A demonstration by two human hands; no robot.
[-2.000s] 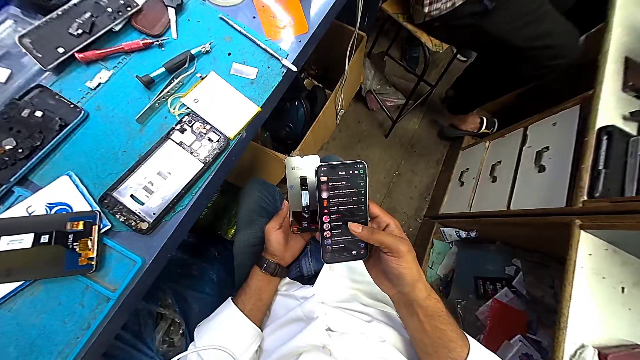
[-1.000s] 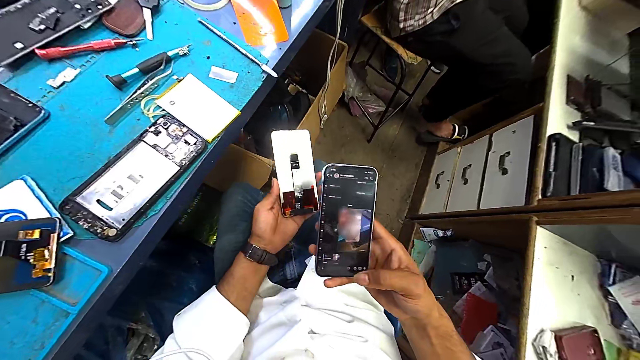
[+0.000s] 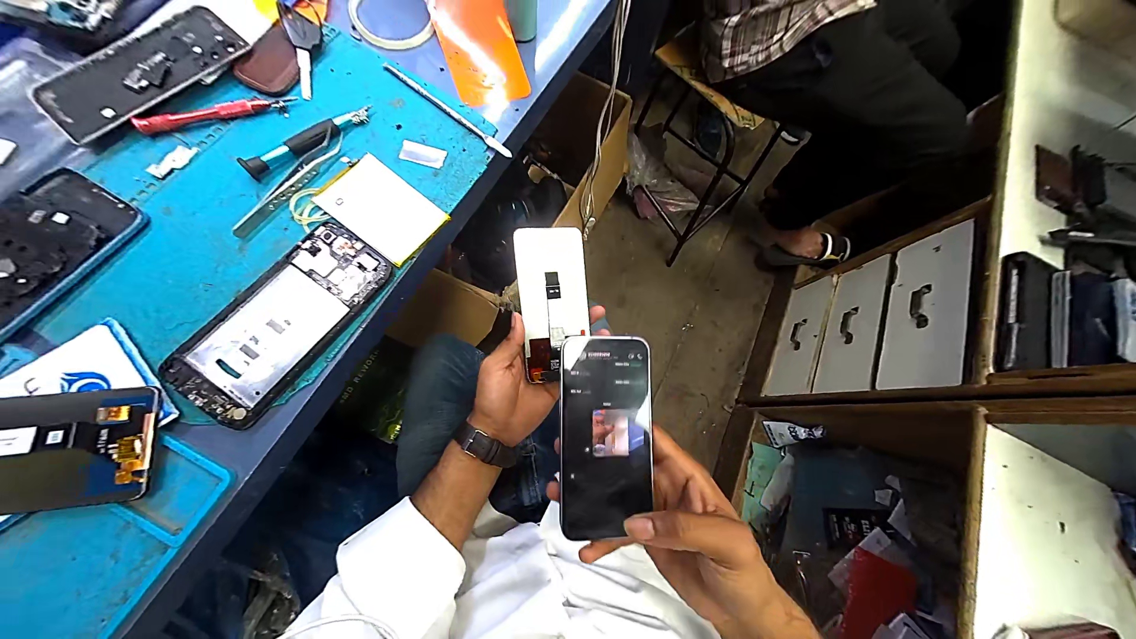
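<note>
My left hand (image 3: 512,390) holds a phone display panel (image 3: 552,293), its pale back with a flex cable facing me. In front of it, my right hand (image 3: 701,532) grips a smartphone (image 3: 606,479) with a lit dark screen that shows a small picture; the thumb rests at its lower edge. The smartphone covers the panel's lower right corner. To the left on the blue mat lie an opened phone frame (image 3: 275,328), a white flat battery (image 3: 382,209), metal tweezers (image 3: 288,182), a teal and black screwdriver (image 3: 302,142) and another display panel (image 3: 80,448).
A red tool (image 3: 209,115) and a dark phone housing (image 3: 142,71) lie farther back on the mat. Beyond the bench edge stands a cardboard box (image 3: 603,115). A person (image 3: 852,89) sits near a metal-framed stool (image 3: 701,169). White drawers (image 3: 927,306) and cluttered shelves line the right side.
The smartphone's screen has gone from a list to a view with a picture. The display panel's pale back now shows more fully, above the smartphone instead of beside it.
</note>
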